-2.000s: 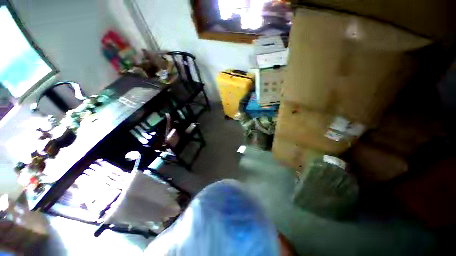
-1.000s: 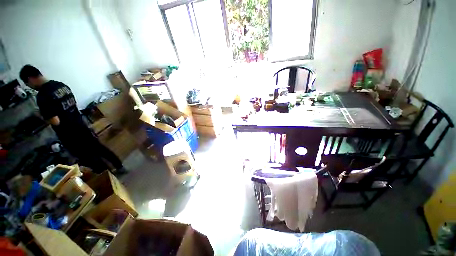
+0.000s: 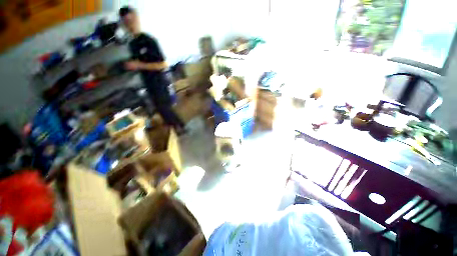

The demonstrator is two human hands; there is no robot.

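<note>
A large water bottle [image 3: 280,232], pale blue and wrapped in clear crinkled plastic, is at the bottom edge, close against the wearer. Only its rounded upper part shows, with some small marks on the wrap. My left hand and my right hand are not in the picture, so how the bottle is held is hidden.
A dark table [image 3: 346,150] with many small items is at the right, with a black chair [image 3: 412,95] behind it. An open carton [image 3: 160,225] and a red item [image 3: 27,200] are at the lower left. A person [image 3: 150,65] stands by the shelves.
The view has swung left, so the table now sits further right and the cartons and shelves are nearer the middle. The standing person now faces more towards the camera. The bottle stays at the bottom edge.
</note>
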